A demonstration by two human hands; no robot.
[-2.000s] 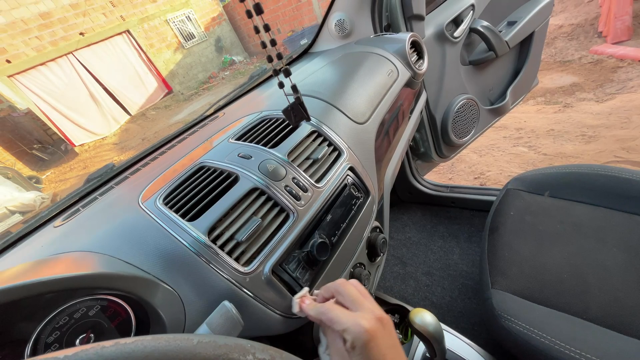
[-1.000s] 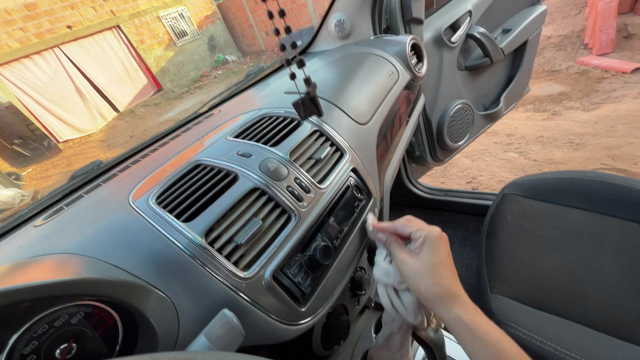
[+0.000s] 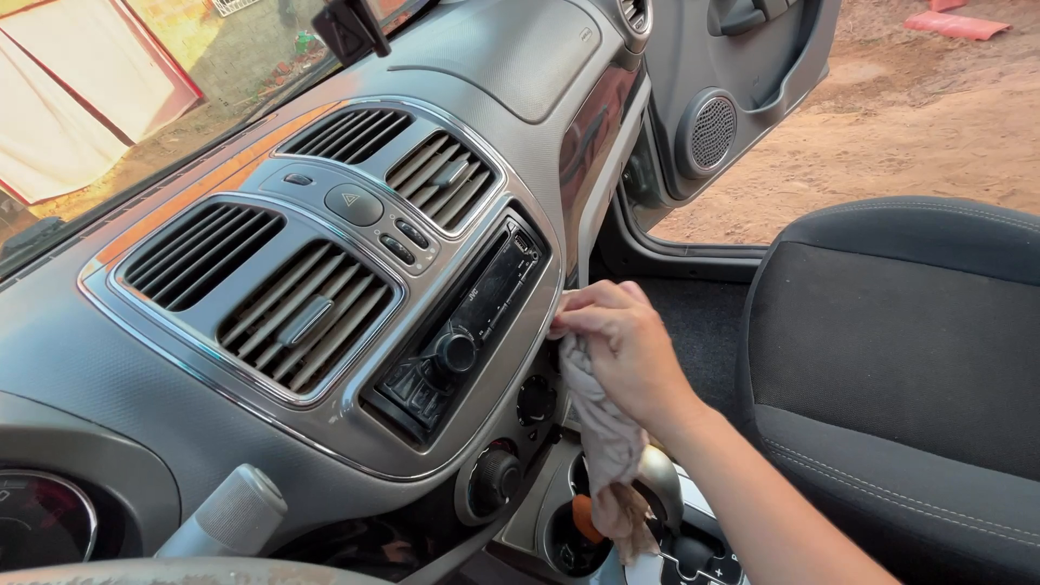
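Observation:
My right hand (image 3: 624, 349) grips a crumpled, stained light cloth (image 3: 600, 414), its fingertips at the right edge of the car's centre console trim (image 3: 532, 329). The cloth hangs below the hand, over the cup holder and beside the gear lever (image 3: 662, 479). Left of the hand are a JVC car stereo (image 3: 467, 333) and, lower, the climate control knobs (image 3: 494, 478). Slatted air vents (image 3: 307, 318) sit above the stereo. My left hand is out of the picture.
The steering wheel rim (image 3: 203, 571) and a stalk (image 3: 236, 512) are at the lower left. A dark passenger seat (image 3: 886, 349) stands at the right, with the open car door (image 3: 764, 73) beyond it. A black pendant (image 3: 351, 31) hangs near the windscreen.
My right hand, holding the cloth, has moved from the stereo's lower end to the trim's right edge. The view has moved closer to the console.

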